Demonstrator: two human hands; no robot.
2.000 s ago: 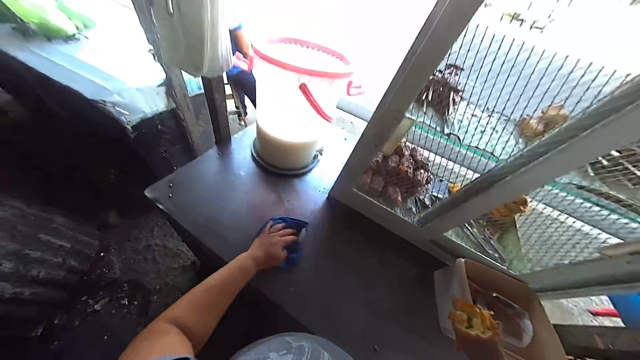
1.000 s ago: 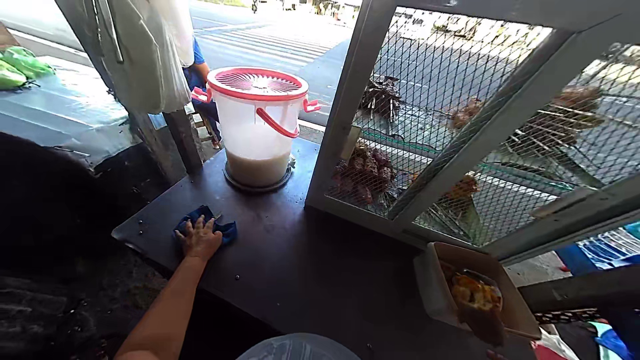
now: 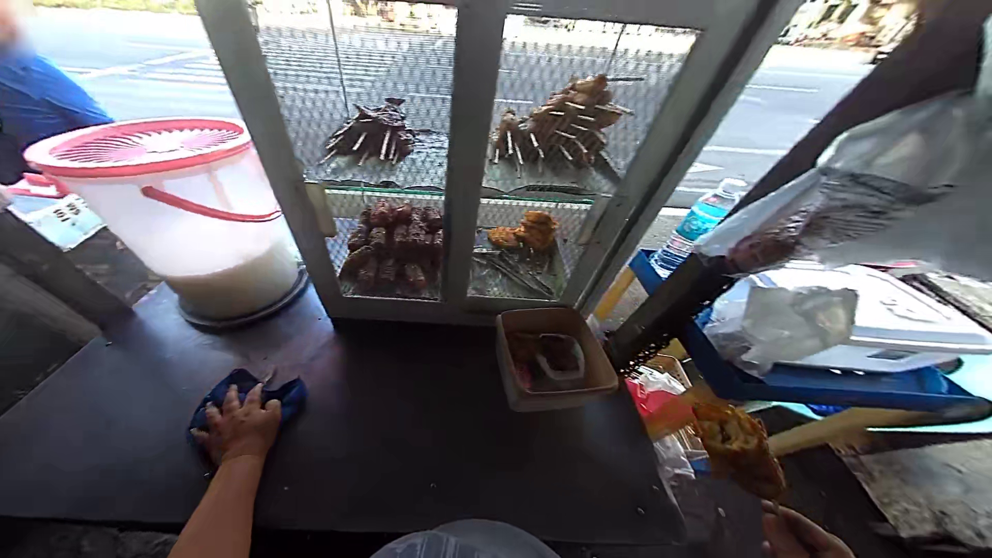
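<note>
My left hand (image 3: 242, 425) lies spread on a crumpled dark blue cloth (image 3: 288, 397), pressing it onto the dark tabletop (image 3: 403, 449). At the lower right, my right hand (image 3: 802, 535) holds a browned, fried-looking piece of food (image 3: 740, 449) beyond the table's right edge; how the fingers grip it is partly cut off by the frame. A white bucket (image 3: 209, 225) with a red-rimmed lid and pale contents stands behind the cloth. An open plastic container (image 3: 558, 395) with a dark sauce-like content sits near the table's right corner.
A framed mesh display case (image 3: 462, 155) borders the table's back, with skewered meats (image 3: 558, 124) inside. A clear lid or tub (image 3: 465, 541) is at the near edge. Right of the table are a blue tray (image 3: 837, 387), a water bottle (image 3: 701, 225) and hanging plastic bags (image 3: 876, 194). A person (image 3: 46, 101) is beyond the bucket.
My left hand and the cloth have moved along the tabletop, away from their place just in front of the bucket. The food has moved from over the container to the right of the table. The view has swung right.
</note>
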